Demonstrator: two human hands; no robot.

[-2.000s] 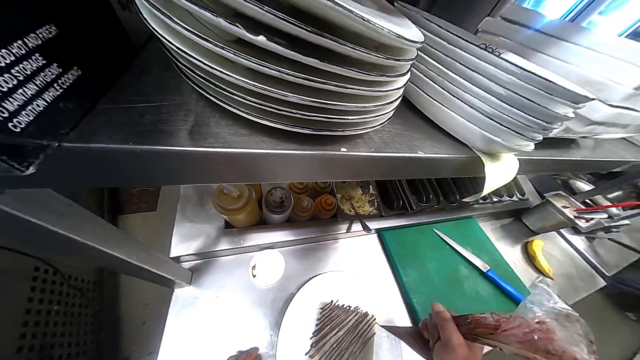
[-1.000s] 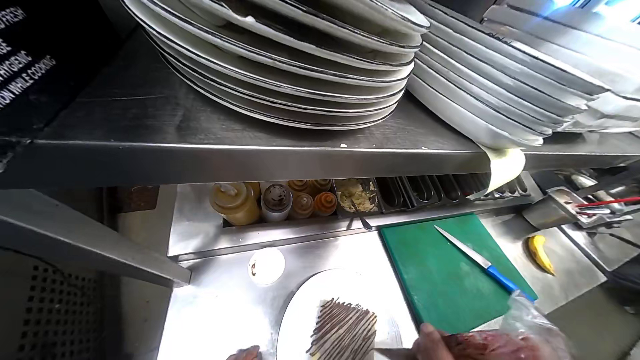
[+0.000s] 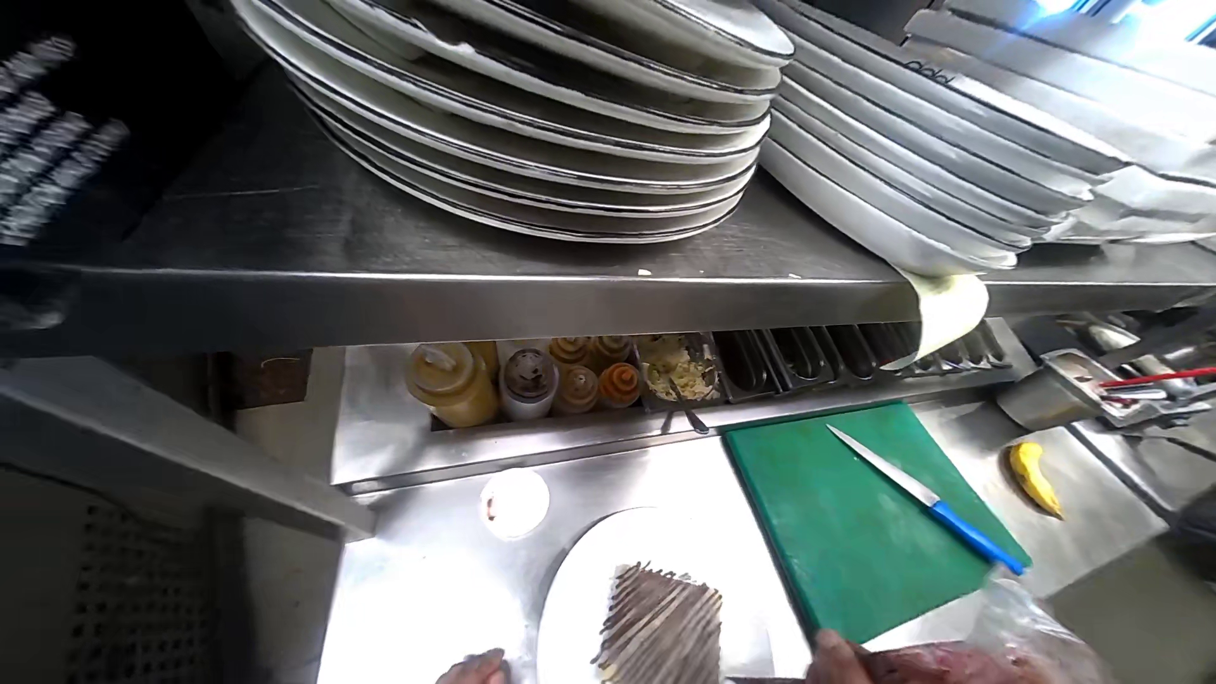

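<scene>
A round white plate lies on the steel counter, bearing a flat piece of food with dark chocolate-coloured stripes. My right hand, at the bottom edge, holds a clear plastic bag with dark reddish-brown contents; a thin dark strip reaches from it toward the food. My left hand shows only its fingertips, left of the plate; whether it holds anything is hidden. A knife with a blue handle lies on a green cutting board.
A shelf with stacked plates crosses above. Beneath it stand squeeze bottles, a tub of shredded food with a utensil, and metal containers. A small white disc lies left of the plate, a yellow banana-shaped item at right.
My right hand and the bag have moved down toward the bottom edge since two seconds ago. The plate and the knife have stayed where they were.
</scene>
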